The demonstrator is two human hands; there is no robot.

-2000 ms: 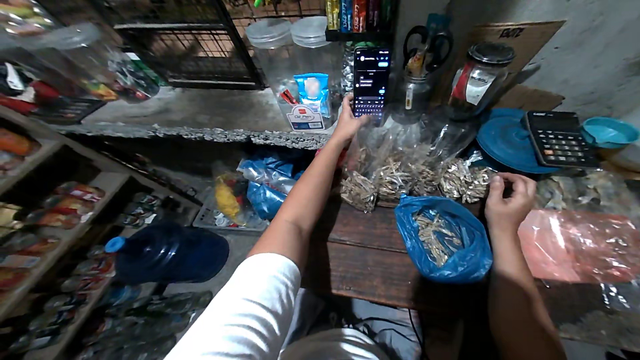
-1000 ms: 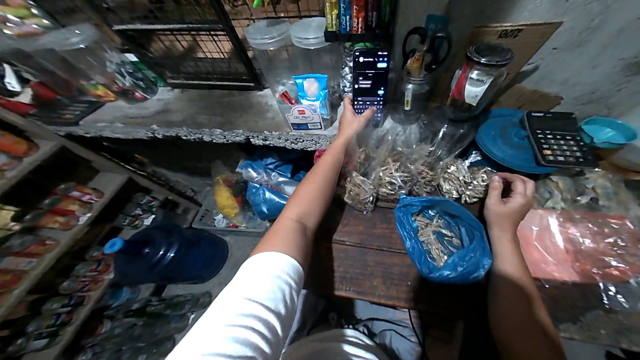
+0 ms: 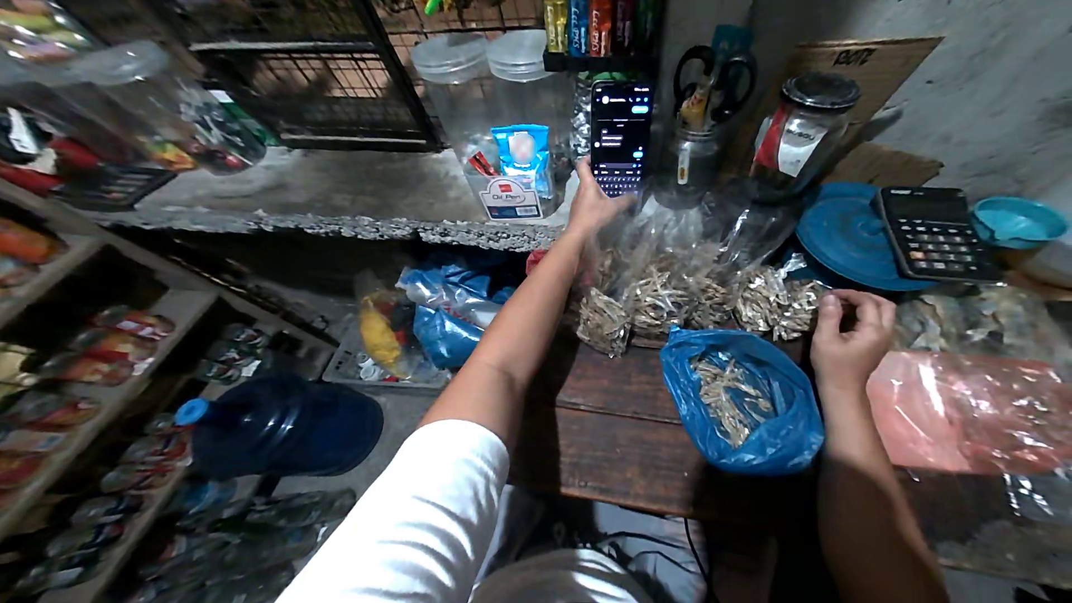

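Note:
My left hand (image 3: 597,201) is at the lower end of an upright smartphone (image 3: 621,138) with a lit screen and keyboard; whether it grips the phone or only touches it I cannot tell. My right hand (image 3: 850,331) rests with curled fingers beside clear plastic bags of small dried fish (image 3: 662,306), at their right end. Whether its fingers pinch anything is unclear. An open blue plastic bag (image 3: 791,419) lies between my forearms on the dark wooden table (image 3: 603,448), with loose dried fish (image 3: 730,398) inside.
A calculator (image 3: 938,234) lies over a blue round lid (image 3: 846,239), near a pink plastic bag (image 3: 946,410). Glass jars (image 3: 804,134) and scissors in a jar (image 3: 693,163) stand behind. Left are a concrete ledge (image 3: 335,193), a blue water jug (image 3: 285,425) and shelves of bottles.

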